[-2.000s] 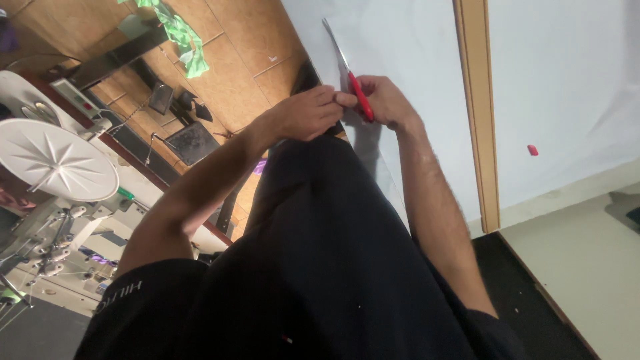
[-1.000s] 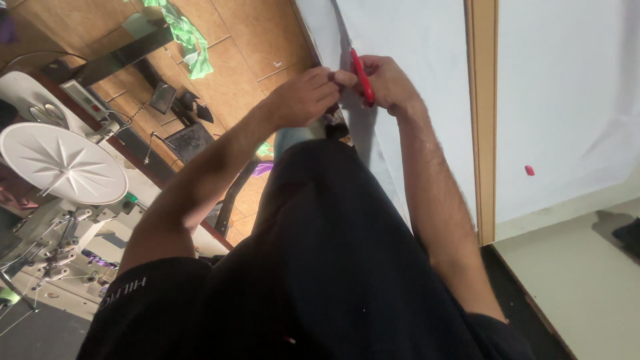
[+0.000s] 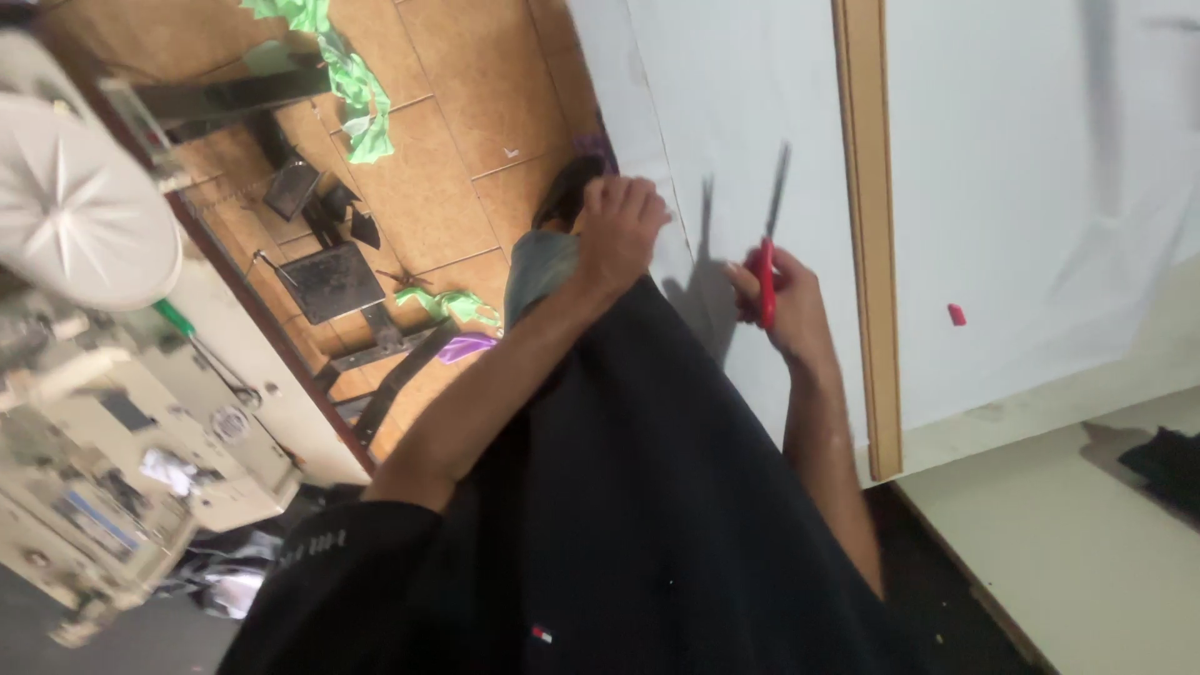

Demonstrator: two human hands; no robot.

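Red-handled scissors (image 3: 768, 281) are in my right hand (image 3: 792, 305), their blades pointing up and away over a white sheet (image 3: 750, 75) that covers the table. The blades look nearly together. My left hand (image 3: 623, 225) is by the table's near edge, fingers curled, just above my dark clothing; whether something small is between its fingers cannot be told. A wooden strip (image 3: 867, 234) lies on the white sheet to the right of the scissors, and a small red piece (image 3: 956, 314) rests beyond the strip.
A sewing machine (image 3: 178, 441) stands at the left, with a round pale disc (image 3: 80, 202) above it. Green fabric scraps (image 3: 361, 103) and a purple scrap (image 3: 466, 348) lie about the tiled floor near a black pedal (image 3: 333, 283). Dark cloth (image 3: 1162, 469) is at the right.
My hands, close together in both earlier frames, are now apart. My right hand with the scissors has moved right, away from my left hand.
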